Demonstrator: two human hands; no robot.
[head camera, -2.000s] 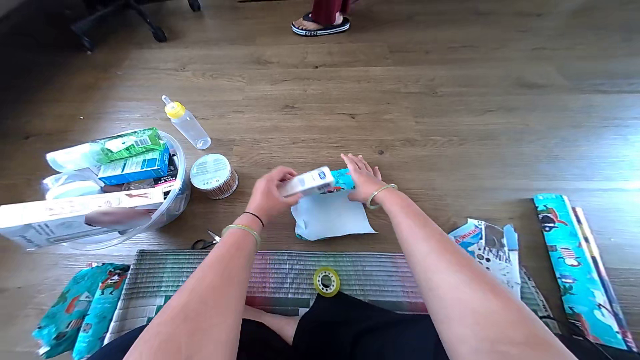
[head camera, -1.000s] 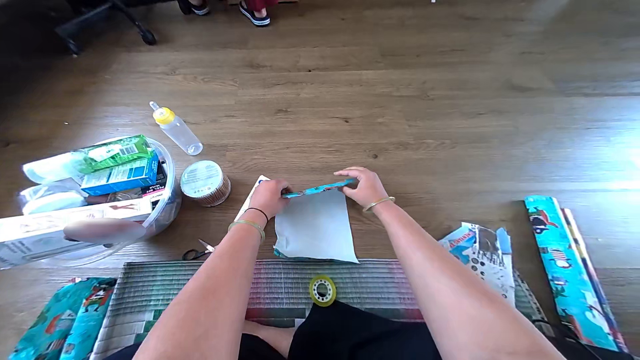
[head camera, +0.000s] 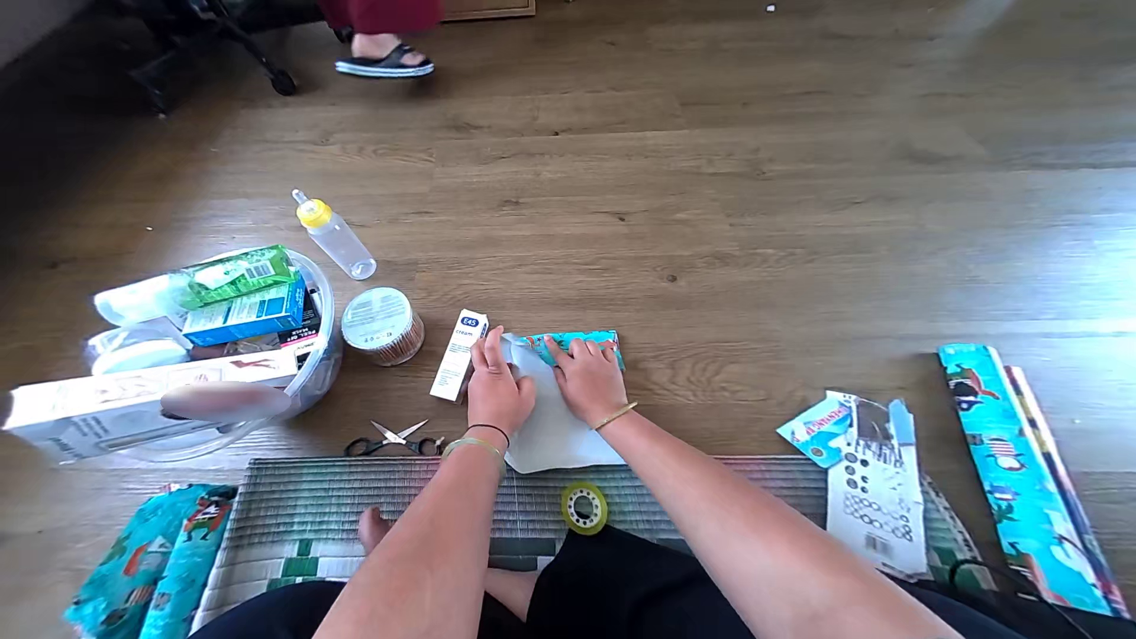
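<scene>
A sheet of wrapping paper (head camera: 559, 439) lies white side up on the floor, its far edge folded over to show a turquoise patterned strip (head camera: 606, 338). My left hand (head camera: 500, 390) presses on the sheet's left side. With spread fingers my right hand (head camera: 590, 382) pushes down on the folded strip. Just left of my left hand lies a white E45 cream box (head camera: 459, 355). Open scissors (head camera: 393, 439) rest near my left wrist. A roll of yellow-rimmed tape (head camera: 584, 508) is on the woven mat (head camera: 355, 497), in front of me.
A clear plastic tub (head camera: 327, 355) full of boxes and packets stands at left, beside a round container (head camera: 383, 327) and a baby bottle (head camera: 335, 235). Folded patterned paper (head camera: 1012, 461) and torn packaging (head camera: 874, 497) lie right, a wrapped bundle (head camera: 151, 564) lower left. A person's sandalled foot (head camera: 384, 58) is at the top.
The cream box, in my left hand two seconds ago, now lies on the floor. Both hands have come down from the lifted paper edge onto the fold.
</scene>
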